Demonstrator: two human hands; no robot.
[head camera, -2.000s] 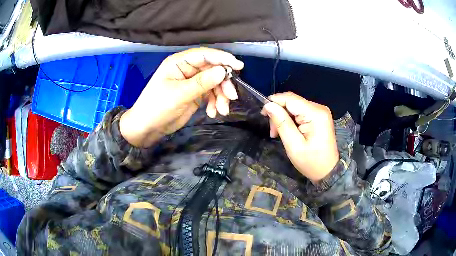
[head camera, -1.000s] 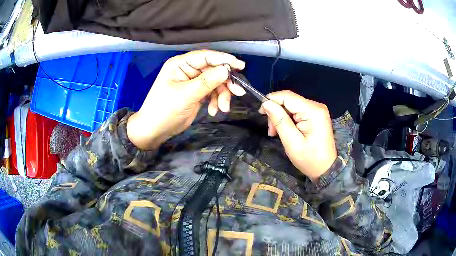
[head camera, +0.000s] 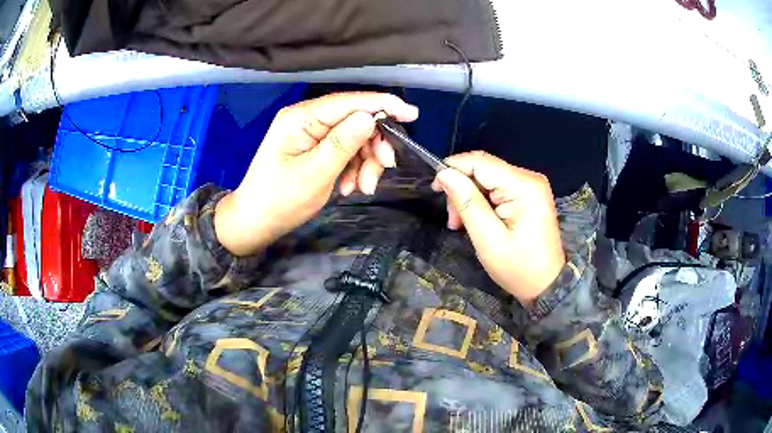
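Note:
My left hand (head camera: 296, 169) pinches a tiny dark piece, perhaps a cord end (head camera: 380, 116), between thumb and forefinger; the fingers mostly hide it. My right hand (head camera: 506, 221) holds slim metal tweezers (head camera: 413, 145) between thumb and fingers, their tip reaching the piece at my left fingertips. The dark brown jacket (head camera: 279, 34) lies on the table's near edge, beyond my hands. A thin dark drawcord (head camera: 467, 80) hangs from its hem corner over the table edge and drops behind my right hand.
The white table (head camera: 592, 63) spans the top, with red scissor handles (head camera: 701, 7) at its far right. A blue crate (head camera: 127, 152) and a red container (head camera: 68, 245) stand at left. A grey-white bag (head camera: 677, 313) lies at right. A dark cord loops over the blue crate.
My right hand and the tweezers have shifted slightly left and up. My left fingertips have tilted a little around the small piece. The hanging drawcord has swung slightly.

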